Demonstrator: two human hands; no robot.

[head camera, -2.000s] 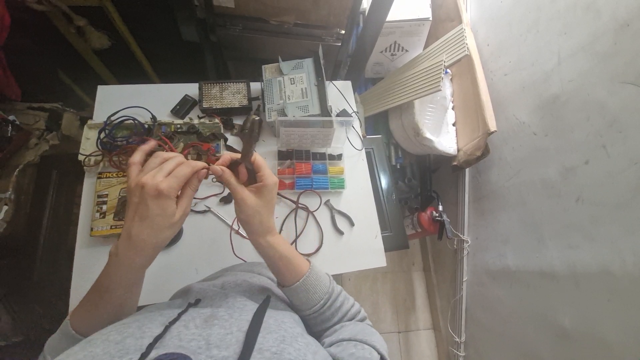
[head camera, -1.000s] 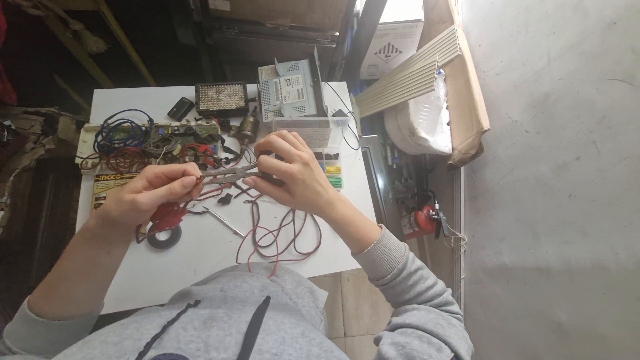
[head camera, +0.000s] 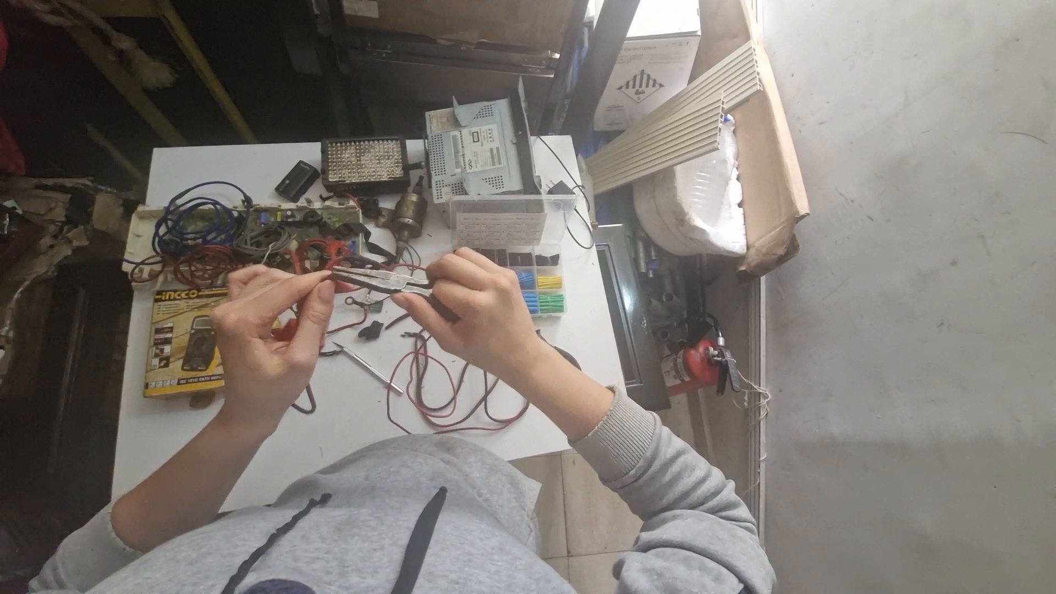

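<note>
My right hand (head camera: 478, 309) grips a pair of long-nose pliers (head camera: 379, 280) by the handles, with the jaws pointing left. The jaw tips meet the thumb and index finger of my left hand (head camera: 268, 334), which pinch a small end of what looks like wire; the exact piece is too small to tell. Red insulated parts hang partly hidden behind my left fingers. Below the hands, a slim metal-tipped tool (head camera: 369, 368) lies on the white table, beside a loose coil of red and black wire (head camera: 450, 404). A small black piece (head camera: 370, 331) rests above that tool.
Behind my hands are a circuit board with coiled blue cable (head camera: 198, 223), an LED light panel (head camera: 365, 165), a small motor (head camera: 407, 216) and a metal device case (head camera: 481, 148). A compartment box of colored heat-shrink tubing (head camera: 540, 293) stands right, a yellow multimeter box (head camera: 177, 342) left.
Two seconds ago my hands were close together over the wires, and the small pliers lay on the table at the right. Now my right hand holds pliers against my left fingertips.
</note>
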